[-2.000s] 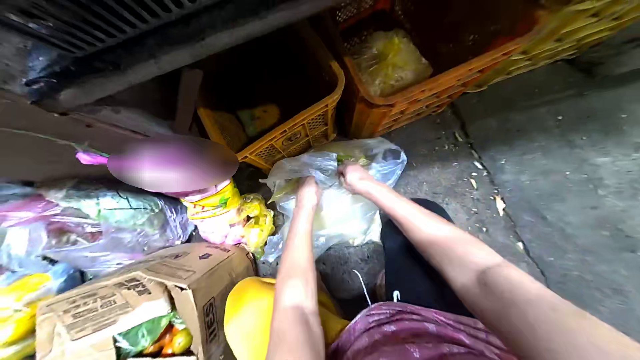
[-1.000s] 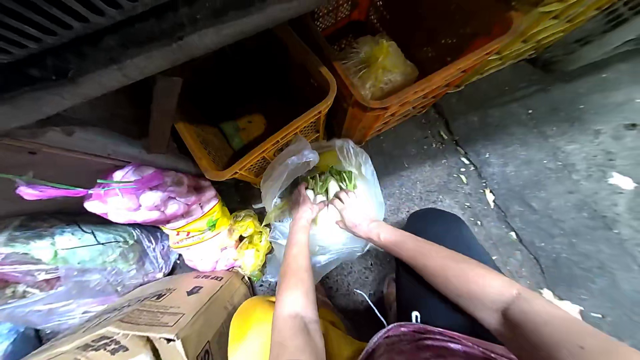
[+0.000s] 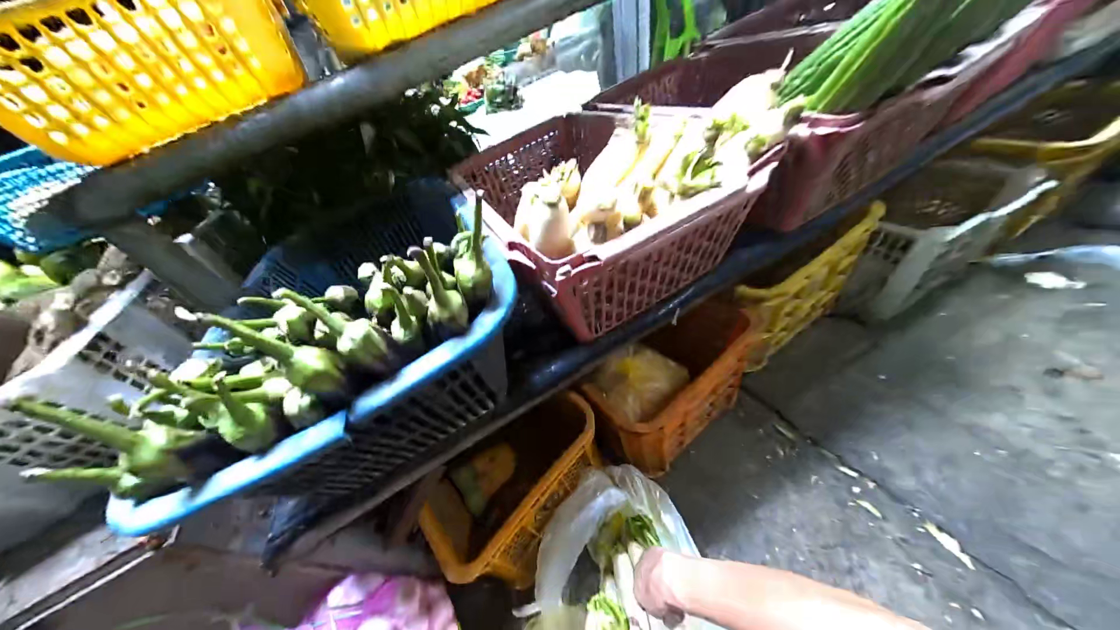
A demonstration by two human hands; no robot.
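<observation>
At the bottom, my right hand (image 3: pixel 658 584) reaches in from the lower right and holds white radishes (image 3: pixel 623 573) with trimmed green tops. The radishes are at the mouth of a clear plastic bag (image 3: pixel 564 534), which stands open on the floor in front of an orange-yellow plastic crate (image 3: pixel 525 534). My left hand is outside the frame.
Above, a rack bears a blue basket (image 3: pixel 385 398) of eggplants (image 3: pixel 315 367) and a dark red crate (image 3: pixel 656 284) of white radishes. Below it sits an orange crate (image 3: pixel 691 429) with a bagged item. A purple net bag (image 3: pixel 381 604) lies at the bottom left.
The view has swung up to the rack, and my left hand has left it. A second ago both hands were in the bag's mouth at the green-topped radishes; my right hand now grips them there.
</observation>
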